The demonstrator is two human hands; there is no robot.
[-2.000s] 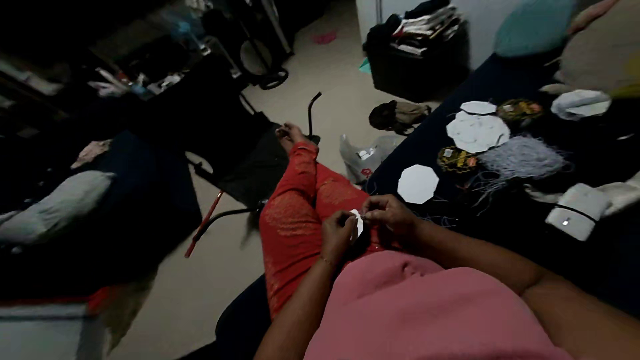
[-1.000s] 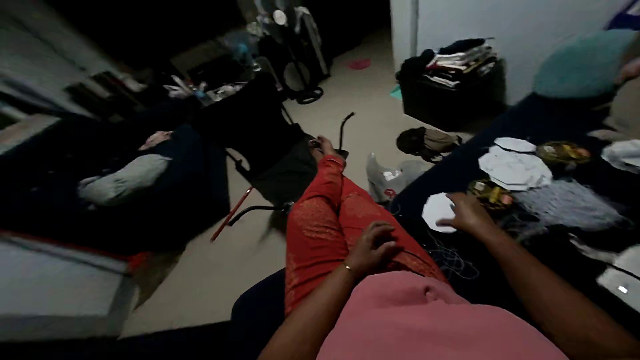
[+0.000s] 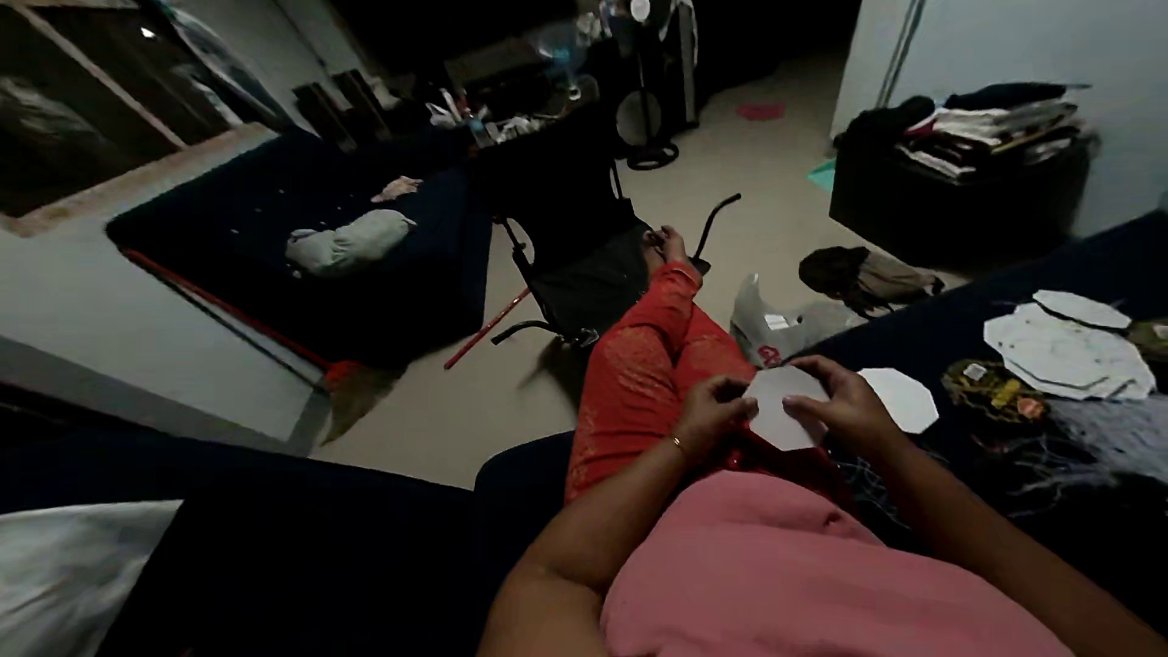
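Observation:
Over my lap, a white many-sided piece of paper or card [image 3: 783, 412] is held between both hands. My left hand [image 3: 714, 415] pinches its left edge, and my right hand [image 3: 844, 401] grips its right side with the thumb on top. Another white piece of the same shape [image 3: 902, 400] lies on the dark seat just right of my right hand. Farther right lie a stack of white pieces [image 3: 1063, 351], a round bundle of coloured items [image 3: 996, 391] and a tangle of pale thread [image 3: 1109, 433].
My legs stretch onto a black folding chair [image 3: 593, 274]. A plastic bag [image 3: 785, 324] and a brown bag [image 3: 867, 276] are on the floor to the right. Behind them stands a black box [image 3: 958, 205] with piled papers or cloth. A pedestal fan [image 3: 641, 119] stands farther back.
One second ago my right hand was at a white piece on the seat and my left hand lay on my lap. Now both hands hold a white piece together. The view has swung left.

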